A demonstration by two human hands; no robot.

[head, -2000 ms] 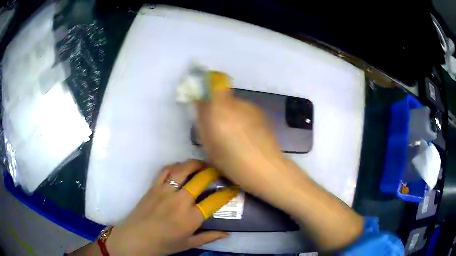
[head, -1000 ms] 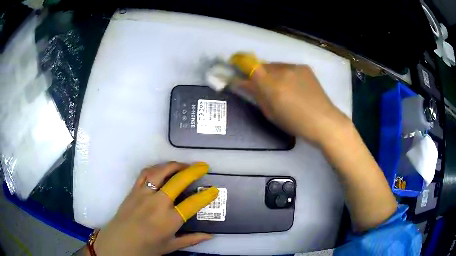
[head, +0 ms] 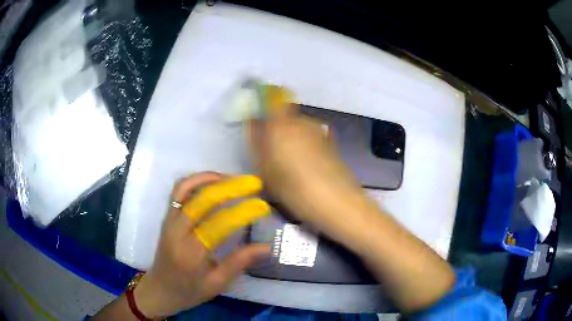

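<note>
Two dark smartphones lie on the white mat (head: 188, 94). The upper smartphone (head: 357, 141) shows its camera block at the right end; its left part is hidden by my right hand. The lower smartphone (head: 338, 260) shows a white barcode label (head: 298, 245); my right forearm hides its right part. My right hand (head: 291, 147), blurred, holds a whitish wipe (head: 243, 103) with a greenish edge over the upper phone's left end. My left hand (head: 207, 235), with yellow finger cots, is at the lower phone's left end, thumb by its edge.
A stack of whitish film sheets (head: 63, 144) lies on crumpled clear wrap (head: 122, 53) at the left. A small blue bin (head: 502, 188) at the right holds a white cloth (head: 538, 202). Black trays (head: 538, 262) stand along the right. A larger blue bin's edge (head: 69, 254) is lower left.
My right hand has swung left from above the upper phone's middle, with the wipe in it. My left hand's fingers have shifted off the lower phone's label. The whole view has shifted slightly.
</note>
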